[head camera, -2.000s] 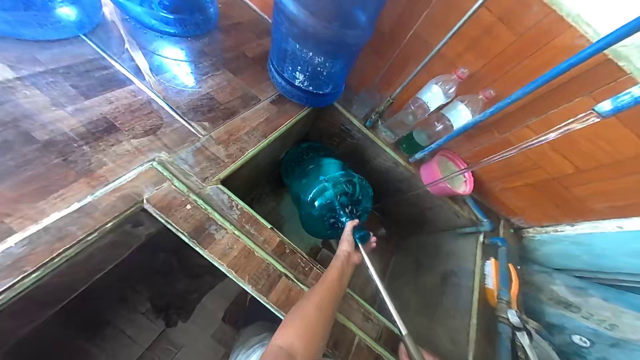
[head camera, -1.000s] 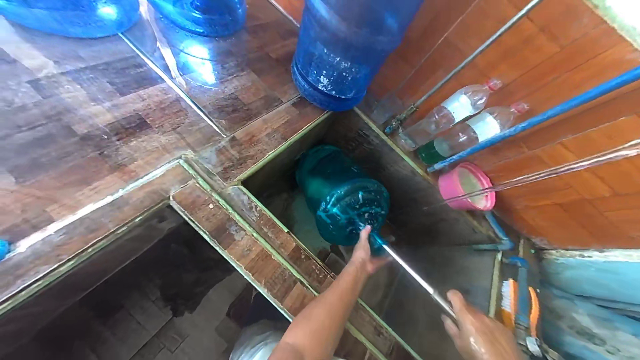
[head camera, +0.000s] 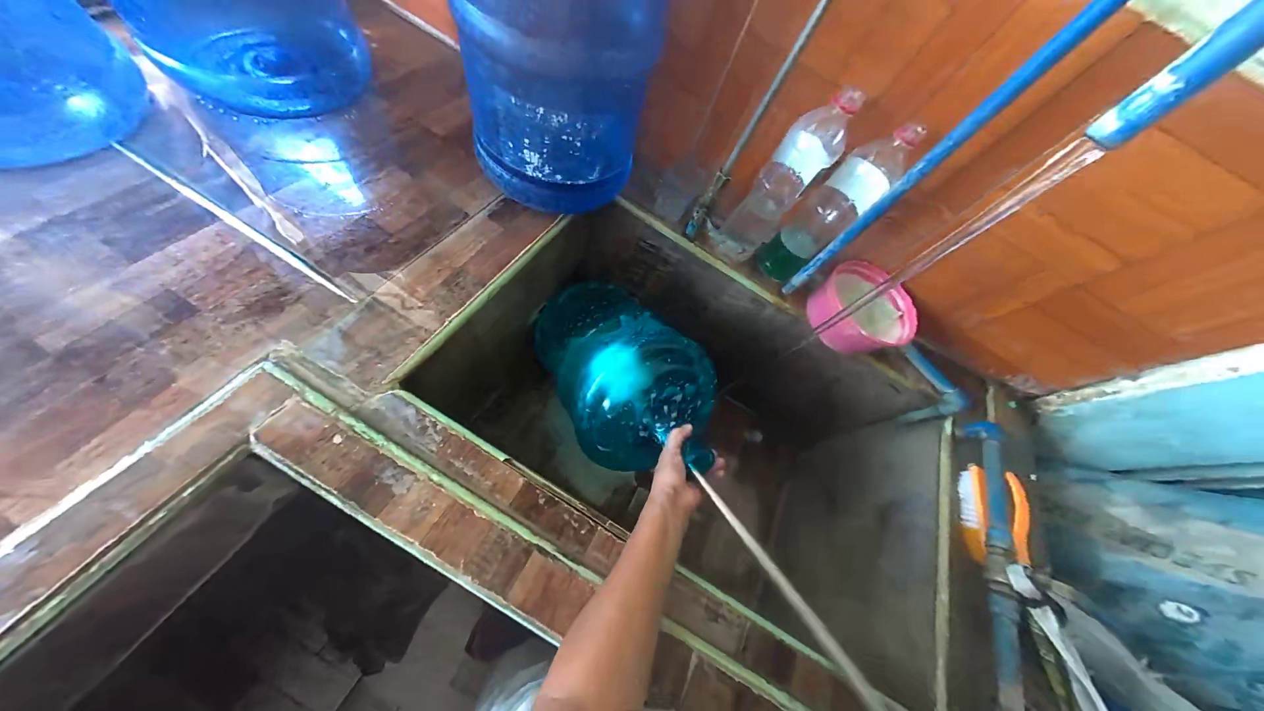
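A large teal translucent water jug (head camera: 627, 380) lies tilted in the dark tiled basin (head camera: 869, 513), its neck toward me. My left hand (head camera: 679, 472) is closed around the jug's neck. A long thin rod (head camera: 780, 583) runs from the jug's mouth down to the bottom edge of the view. My right hand is not in view. Water pours in a stream from the blue pipe (head camera: 1136, 114) at the upper right toward the basin.
Blue water jugs (head camera: 563, 109) stand on the tiled ledge. Two plastic bottles (head camera: 795, 173) and a pink tub (head camera: 861, 308) line the basin's far rim. An orange-handled brush (head camera: 973, 509) lies at the right. A dark opening (head camera: 247, 592) is at the lower left.
My right hand, on the rod a second ago, has gone out of view. My left hand remains at the jug's neck.
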